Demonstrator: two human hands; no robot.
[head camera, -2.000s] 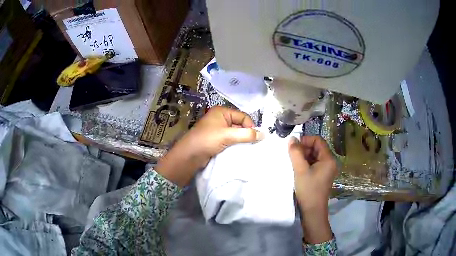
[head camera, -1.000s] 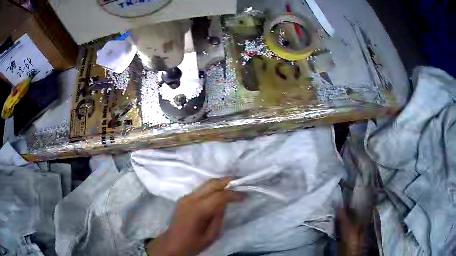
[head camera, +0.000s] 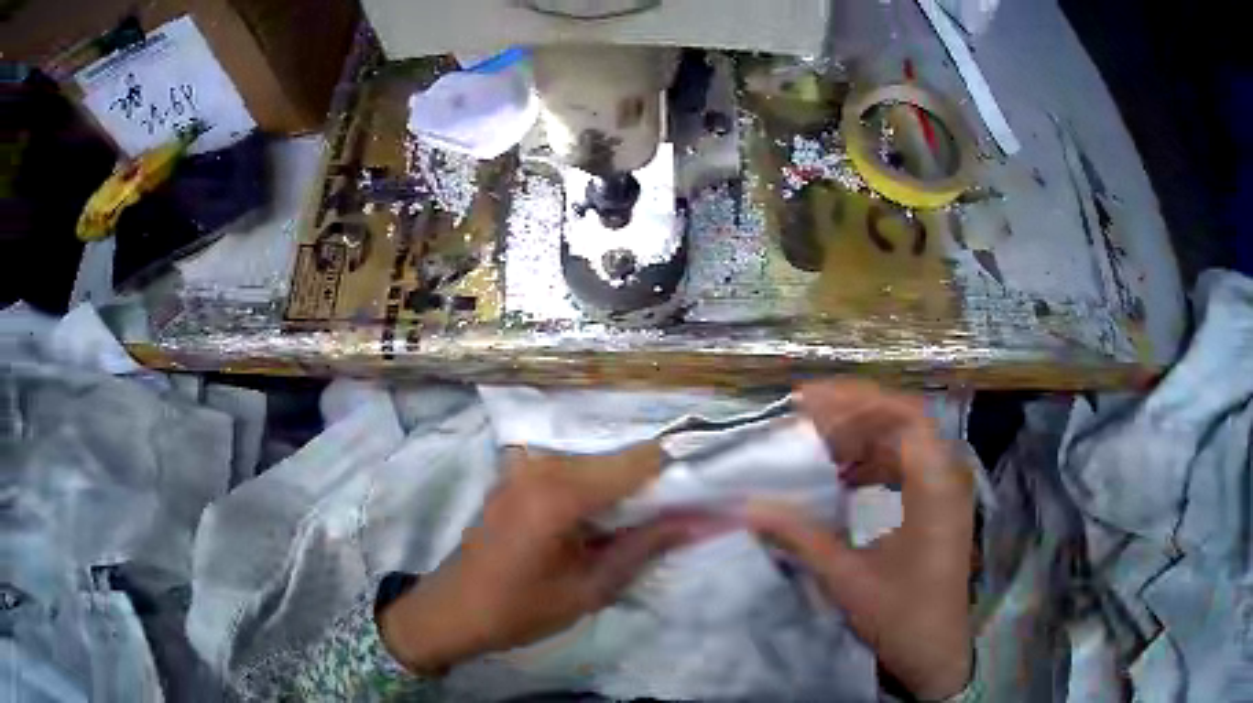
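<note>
A white-grey garment (head camera: 742, 474) is held over my lap, just in front of the table's front edge. My left hand (head camera: 550, 543) pinches its folded edge from the left. My right hand (head camera: 893, 529) grips the same edge from the right, thumb below and fingers above; both hands are slightly blurred. The lower die post (head camera: 621, 268) stands bare beyond the hands, with no cloth on it. The dark upper die (head camera: 612, 197) is just above it, under the cream machine head (head camera: 728, 25).
Garments heap at the left (head camera: 103, 440) and right (head camera: 1168, 481). On the table (head camera: 1099, 275) are a yellow tape roll (head camera: 900, 144), a white oval piece (head camera: 474, 113), scattered white specks, a white strip (head camera: 973, 76) and a dark flat object with a yellow wrapper (head camera: 135, 188). A cardboard box (head camera: 296, 62) stands behind.
The cloth has left the machine's dies and is now over my lap. My right hand has come from the right side onto the cloth edge, opposite my left. The view has shifted.
</note>
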